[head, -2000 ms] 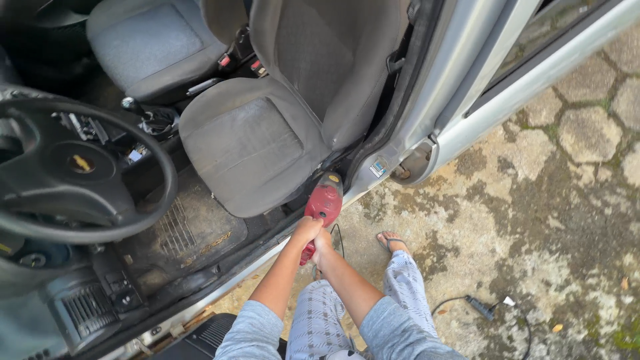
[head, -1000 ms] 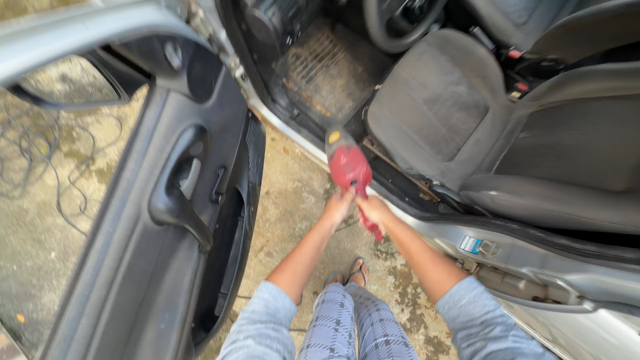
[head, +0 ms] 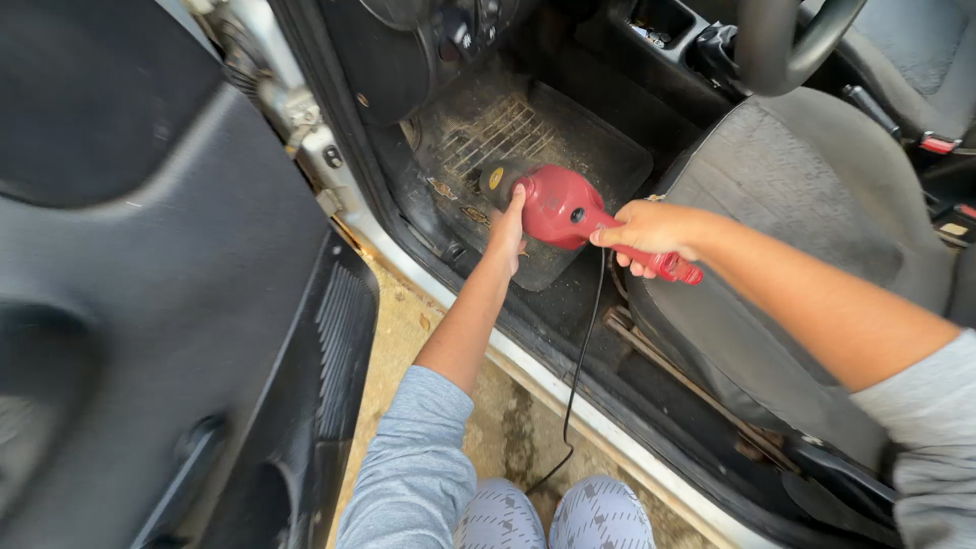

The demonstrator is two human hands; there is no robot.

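A red handheld vacuum cleaner (head: 560,207) with a dark nozzle end is held over the car's rubber floor mat (head: 633,156), which bears a grid pattern and loose dirt. My right hand (head: 656,232) is wrapped around its handle. Against the side of its body, near the dark end, my left hand (head: 509,232) rests with the thumb on top and the other fingers partly hidden below. A thin black cord (head: 581,366) hangs from the vacuum cleaner over the door sill toward the ground by my knees.
The open car door (head: 168,282) stands at the left. To the right are the grey fabric driver's seat (head: 793,229) and, above it, the steering wheel (head: 770,53). The door sill (head: 534,362) crosses diagonally in front of me; a metal seat rail (head: 686,381) runs beside the seat.
The vacuum cleaner has gone from beside the seat and over the door sill to above the floor mat inside the car. My left hand has shifted onto its body. The view has turned considerably.
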